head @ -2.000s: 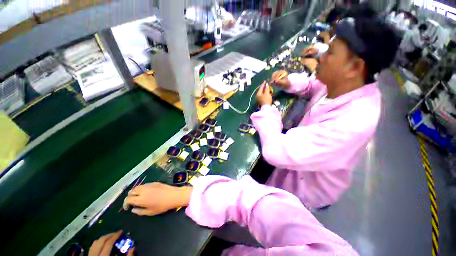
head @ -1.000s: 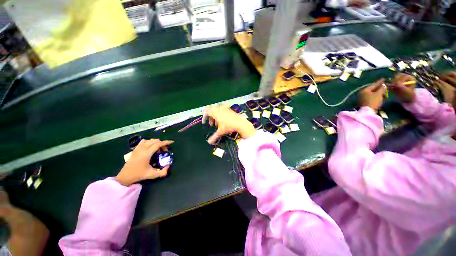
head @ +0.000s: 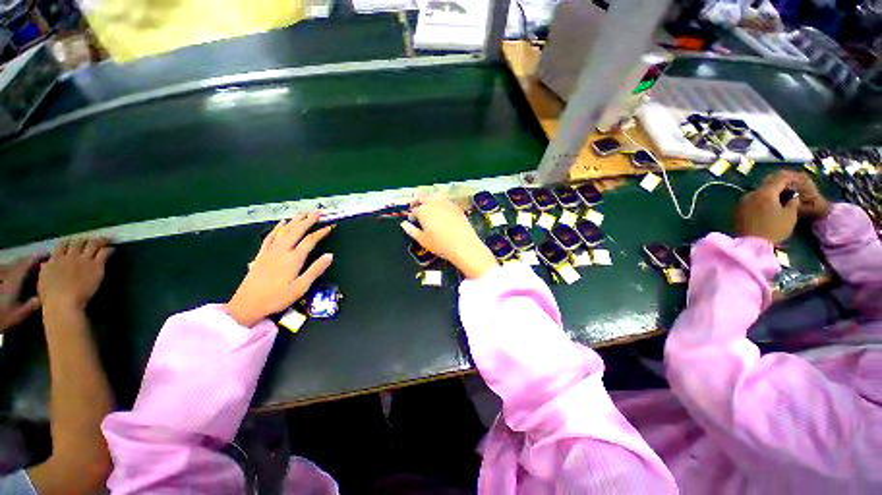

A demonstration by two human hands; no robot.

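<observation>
A smartwatch unit [head: 324, 301] with a lit white-blue screen lies on the dark green bench, its white square [head: 292, 319] beside it. My left hand [head: 276, 266] is spread with fingers apart just above and left of this unit; it holds nothing that I can see. My right hand [head: 443, 230] is near the metal rail, its fingertips by the slim pinkish sticks; whether it grips one cannot be told. A dark-screened unit [head: 423, 253] with a white square lies partly under my right hand. Rows of dark smartwatch units [head: 553, 253] with white squares lie right of it.
A pale metal rail [head: 213, 226] runs behind the bench, with a green conveyor belt beyond. A grey post [head: 600, 97] stands at the rail. A white tray [head: 788, 135] and a white cable [head: 689, 201] are at right. Other people's hands are at far left and right.
The view has turned and the bench has shifted. My left hand has let go of the lit unit, which now lies on the bench. My right hand stays near the rail.
</observation>
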